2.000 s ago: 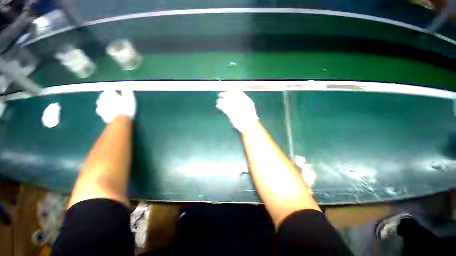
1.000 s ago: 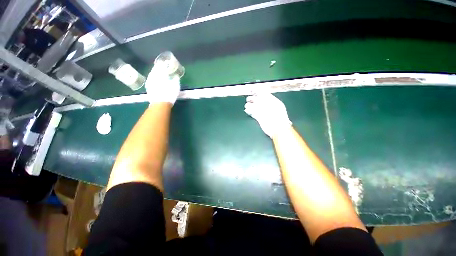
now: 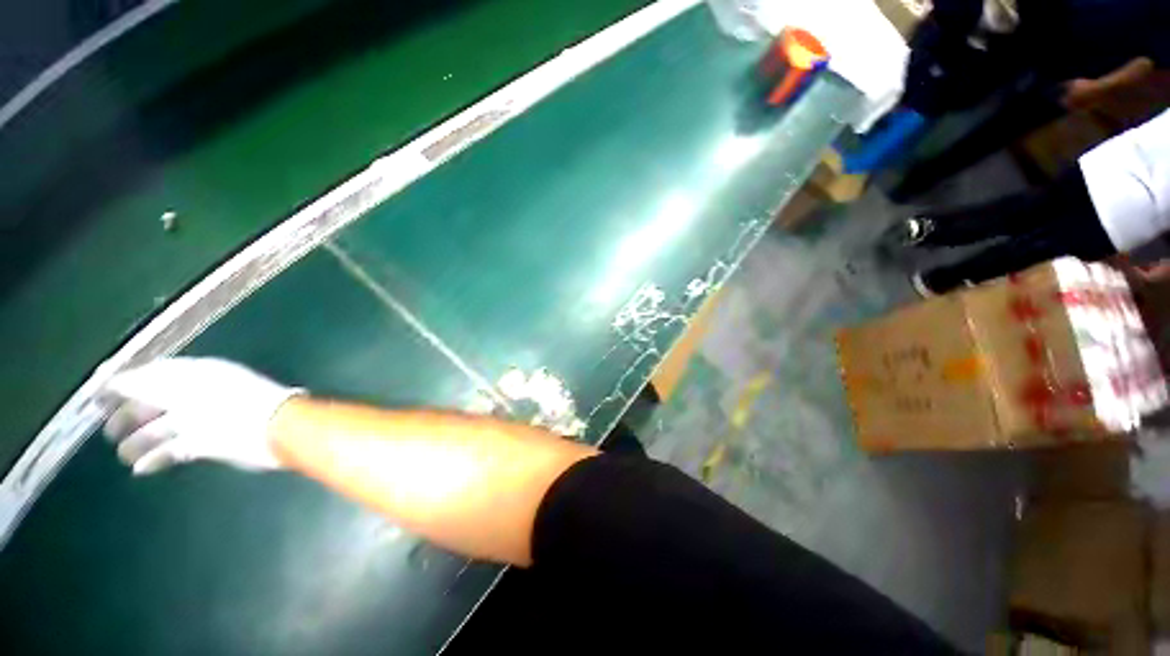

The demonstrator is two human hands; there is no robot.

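Note:
My right hand [image 3: 199,413], in a white knit glove, is at the left of the view with its fingertips at the whitish conveyor side rail [image 3: 302,237]. Its fingers are slightly bent and apart, and no part shows in it. The dark green workbench top [image 3: 552,244] lies under the hand and forearm, with a seam and peeling whitish patches. The brighter green conveyor belt [image 3: 321,103] runs beyond the rail, with a tiny pale scrap [image 3: 169,221] on it. My left hand is out of the picture.
An orange-red cylindrical object [image 3: 793,64] stands at the bench's far end, near white material. A taped brown carton [image 3: 917,372] is on the grey floor at right. People in dark trousers are at the upper right, one with a white garment.
The view has swung to the right and tilted. My left hand, the clear cups and the white oval part have left the picture. My right hand now appears further left, still at the rail.

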